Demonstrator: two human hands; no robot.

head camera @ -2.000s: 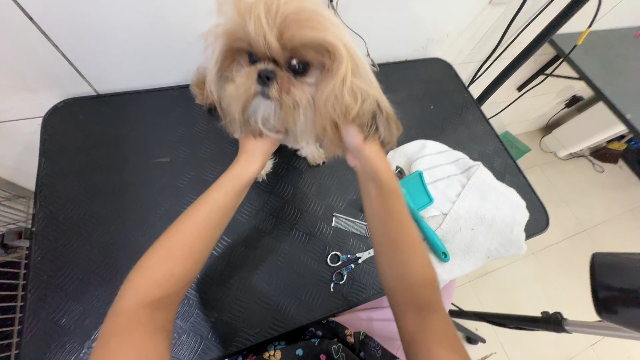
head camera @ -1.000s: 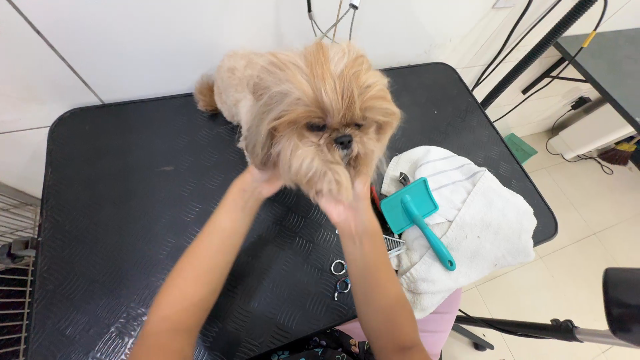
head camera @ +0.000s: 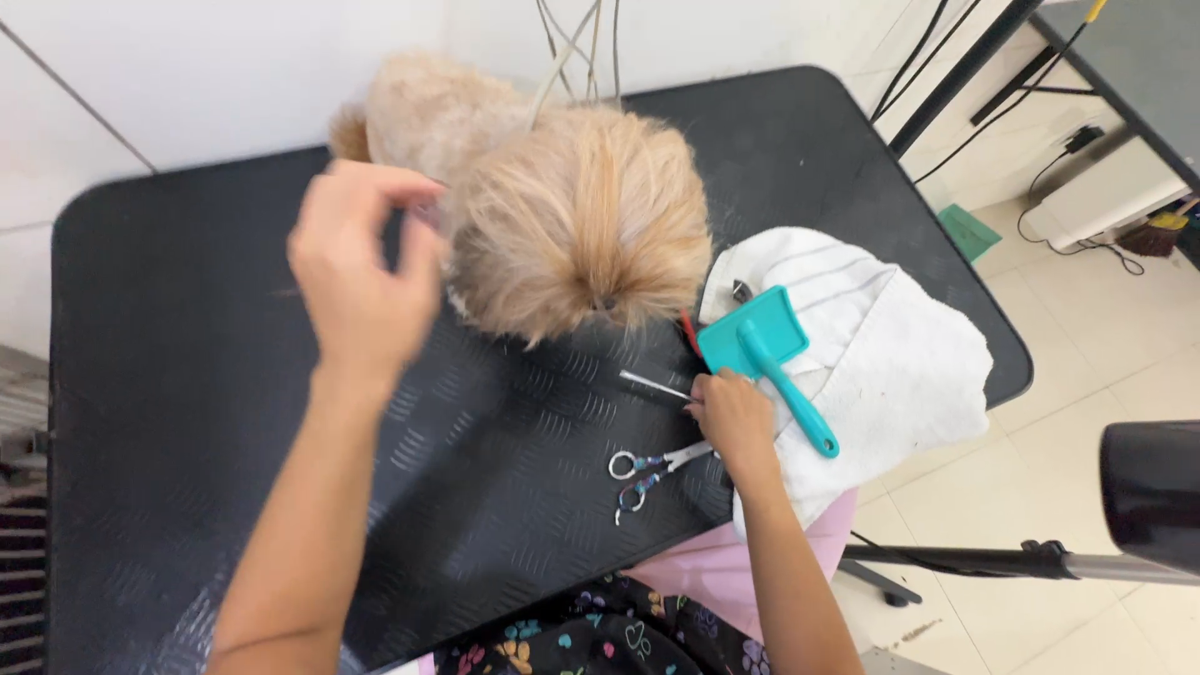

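A tan long-haired dog (head camera: 581, 225) is on the black grooming table (head camera: 216, 281), head bowed, face mostly hidden by fur. My left hand (head camera: 366, 262) is raised beside its neck, thumb and finger curved apart; a small dark thing shows near the fingertips, and I cannot tell whether it is held. My right hand (head camera: 736, 417) grips one end of a metal comb (head camera: 653, 385) low over the table. Just beside that hand, a teal slicker brush (head camera: 792, 394) lies on a white towel (head camera: 900, 375). Grooming scissors (head camera: 656, 469) with patterned handles lie partly open below the comb.
Thin cords (head camera: 567, 47) hang by the white wall behind the dog. A red object (head camera: 690, 332) shows at the towel's edge. Wire cage bars (head camera: 23, 572) stand at the left. A black dryer nozzle (head camera: 1153, 492) and a stand's bar (head camera: 994, 561) are at the right.
Both hands have let go of the dog's head. The right hand has moved down to the comb; the left is now raised at the dog's neck. The dog's head has dropped.
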